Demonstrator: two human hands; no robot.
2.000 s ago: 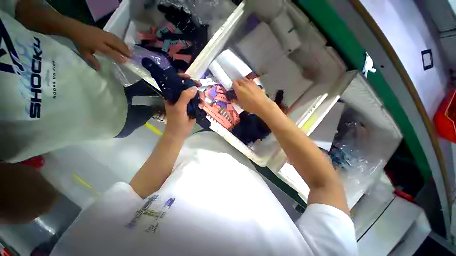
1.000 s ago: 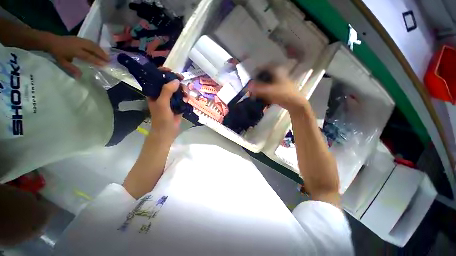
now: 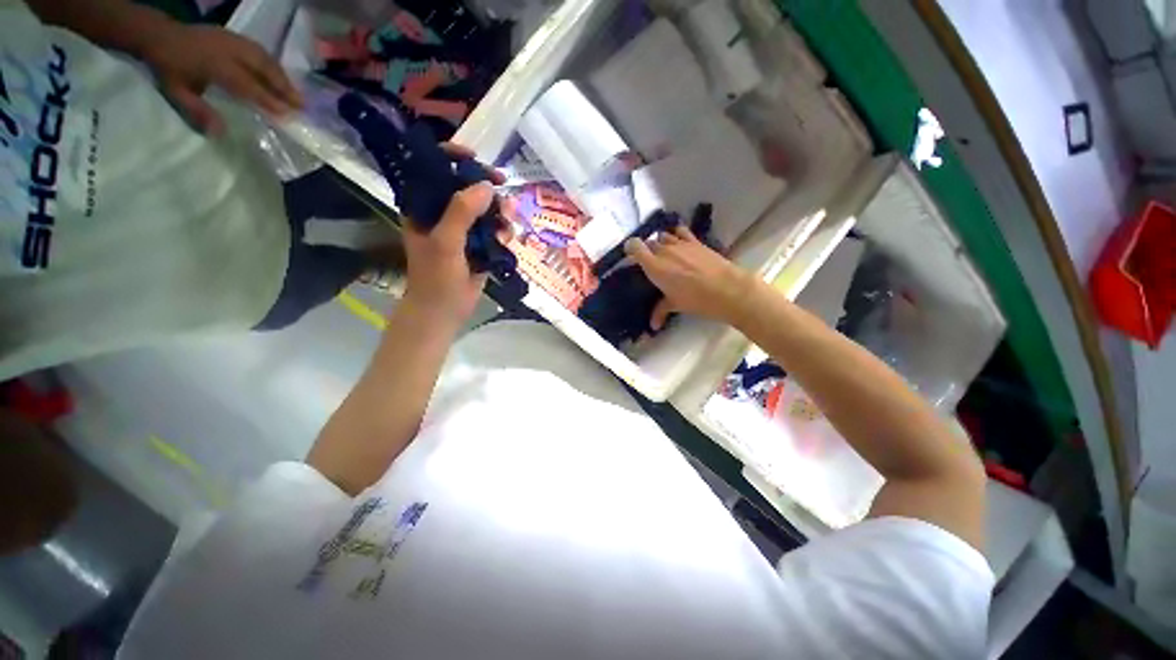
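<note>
My left hand (image 3: 451, 239) is closed around a long cluster of dark parts (image 3: 410, 165) over the near left rim of the middle white bin (image 3: 600, 351). My right hand (image 3: 684, 268) is inside that bin, its fingers on a pile of dark parts (image 3: 622, 304) in the near corner. The fingertips touch the dark parts; whether they grip one is hard to tell. Pink-orange parts (image 3: 548, 252) with some purple lie between my two hands. A white roll (image 3: 568, 129) and white cards (image 3: 664, 110) lie farther back in the bin.
Another person's hand (image 3: 226, 71) rests near the left bin, which holds dark and pink-orange parts (image 3: 419, 80). A right-hand bin (image 3: 948, 277) holds clear plastic and small parts. A red tray (image 3: 1137, 273) is at far right. A green bench edge (image 3: 851, 65) runs behind the bins.
My right hand moved from the pink-orange parts to above the dark pile, then down onto the pile. My left hand still holds its cluster. The view has shifted slightly.
</note>
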